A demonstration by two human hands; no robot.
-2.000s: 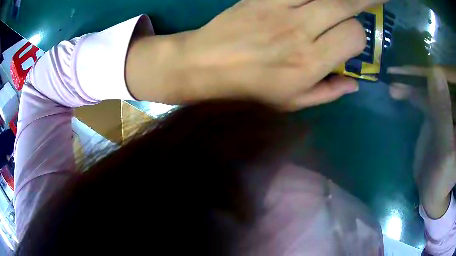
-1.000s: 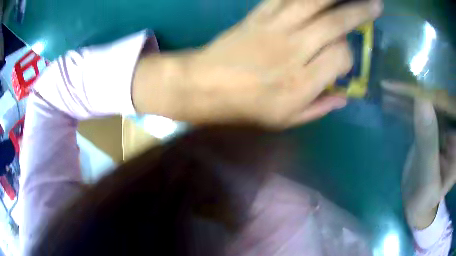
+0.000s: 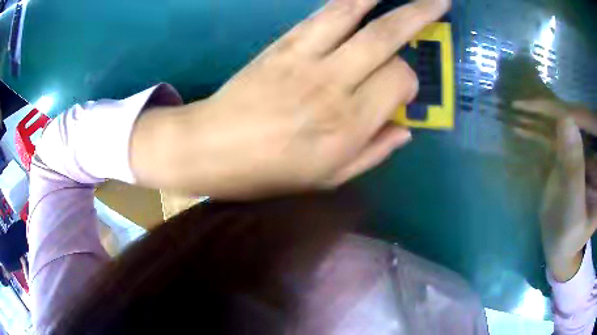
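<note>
My left hand rests over a flat yellow-and-black frame part on the green bench, its fingers over the part's left side. The part's dark window and yellow right border show. My right hand is at the right edge, blurred and partly cut off, with fingers bent near a thin pointed thing; whether it grips tweezers cannot be told. A clear shiny sheet with rows of small dark pieces lies between the part and my right hand, with strong glare.
The green bench spreads around. A cardboard box is below my left forearm. Red plastic things are at the left edge, beside a dark strip at the upper left. Dark hair blocks the lower middle.
My left hand and the frame part now appear further left and lower. More of the frame's window and of the clear sheet's rows shows. My right hand stays near the right edge.
</note>
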